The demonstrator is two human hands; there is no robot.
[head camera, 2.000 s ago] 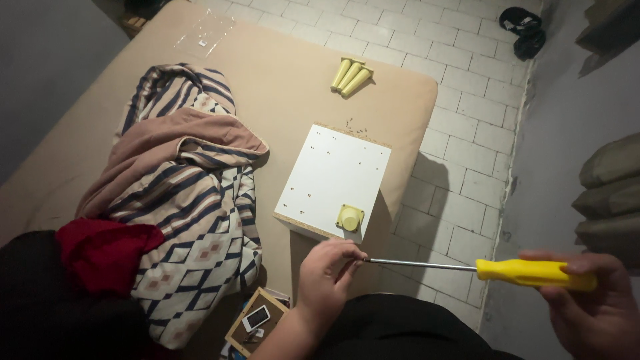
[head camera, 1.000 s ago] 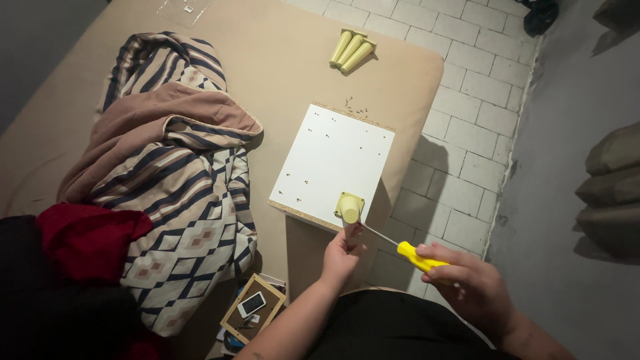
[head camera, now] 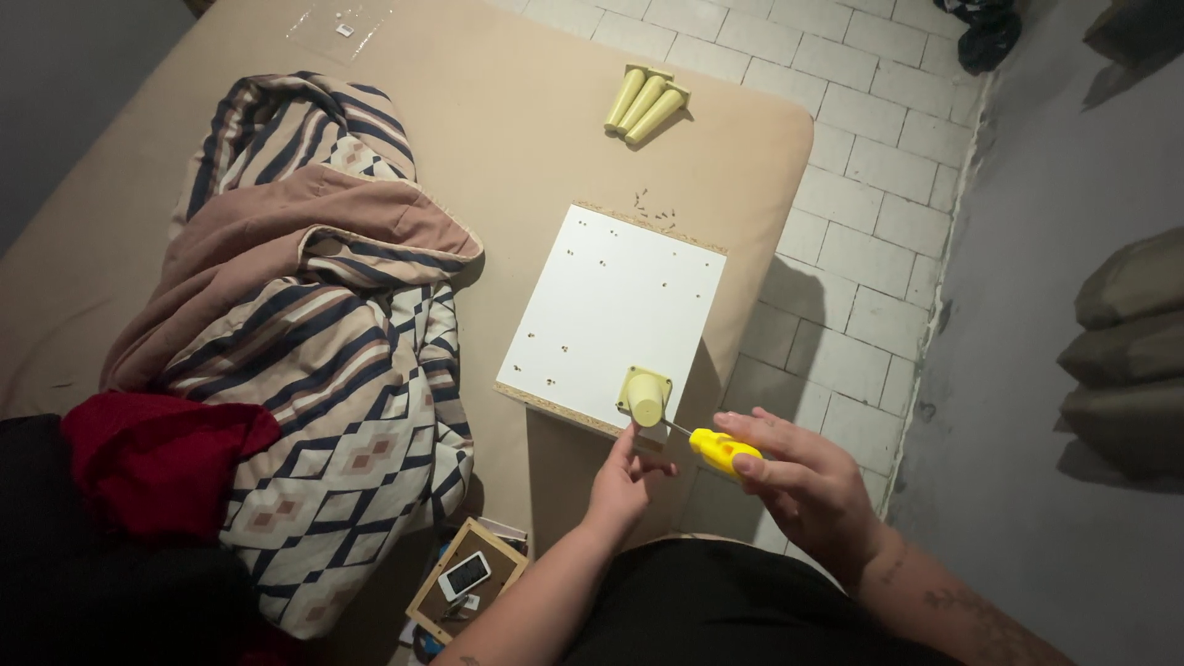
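A white particleboard box lies on the bed with small holes in its upper face. At its near right corner a pale yellow tapered furniture leg stands upright on its square flange. My left hand is at the near edge, a fingertip touching or nearly touching the leg. In my right hand is a screwdriver by its yellow handle; the shaft slants to the flange's near side, where its tip is hidden by the leg. Small screws lie scattered beyond the box's far edge.
Three more pale yellow legs lie on the bed. A patterned blanket and red cloth are at left. A phone rests in a wood-framed tray below. A clear plastic bag lies far left.
My right hand has brought the screwdriver from a fingertip of my left hand over to the leg's flange. My left hand has moved up to the near edge of the box.
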